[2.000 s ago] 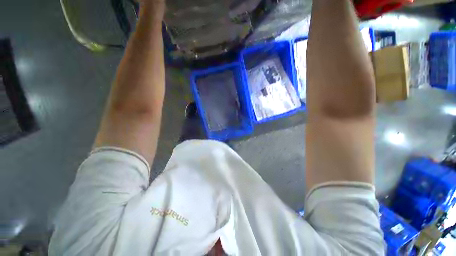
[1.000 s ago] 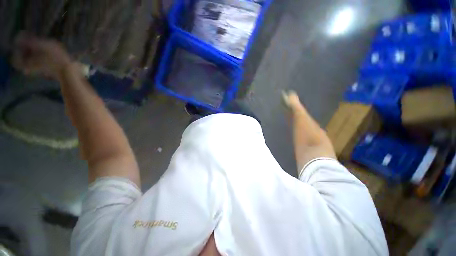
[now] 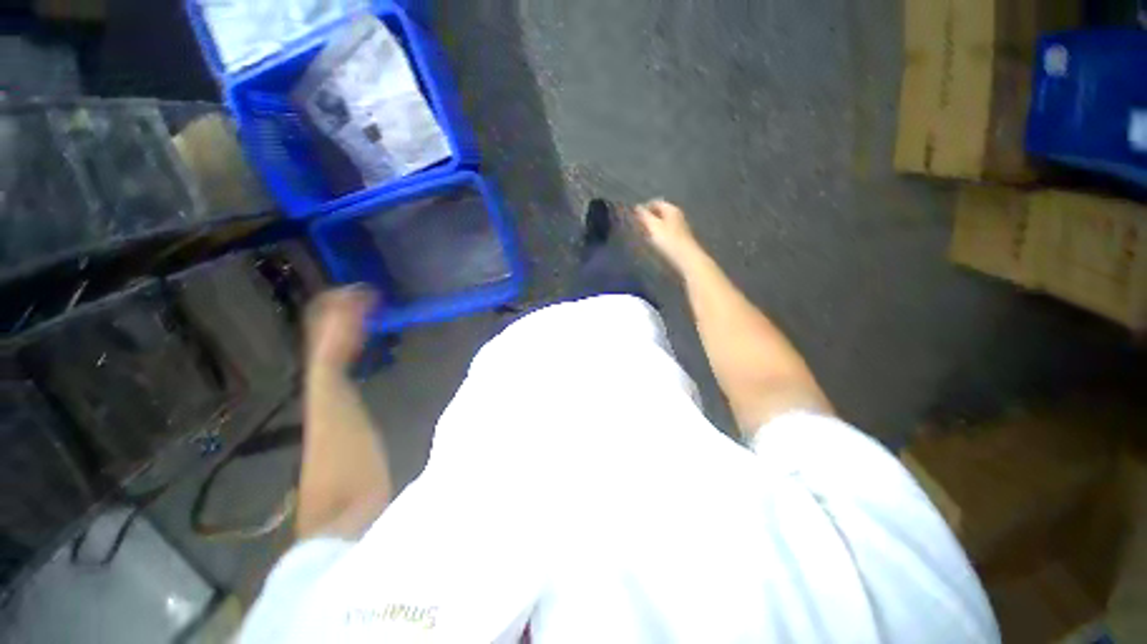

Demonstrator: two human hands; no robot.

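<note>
A blue crate [image 3: 508, 252] with a flat grey layer on its bottom stands on the floor in front of me, left of centre. A second blue crate [image 3: 271, 176] holding printed newspaper touches it on the far side. My left hand [image 3: 340, 321] is blurred at the near left corner of the first crate; whether it touches or grips the rim cannot be told. My right hand [image 3: 663, 227] is over the floor, right of the crates, fingers loosely bent and somewhat apart, with nothing visible in it.
Another blue crate with a pale liner [image 3: 271, 28] is at the top left. Film-covered stacked goods [image 3: 126, 352] line the left side. Brown cartons [image 3: 950, 88] and a blue box [image 3: 1092, 107] stand at the right. An open carton [image 3: 1031, 503] is at lower right. My dark shoe [image 3: 598, 220] is near my right hand.
The view has turned, and the crates now lie further left and lower. My left hand has come in from the far left to the crate corner. Cartons have come closer at the right.
</note>
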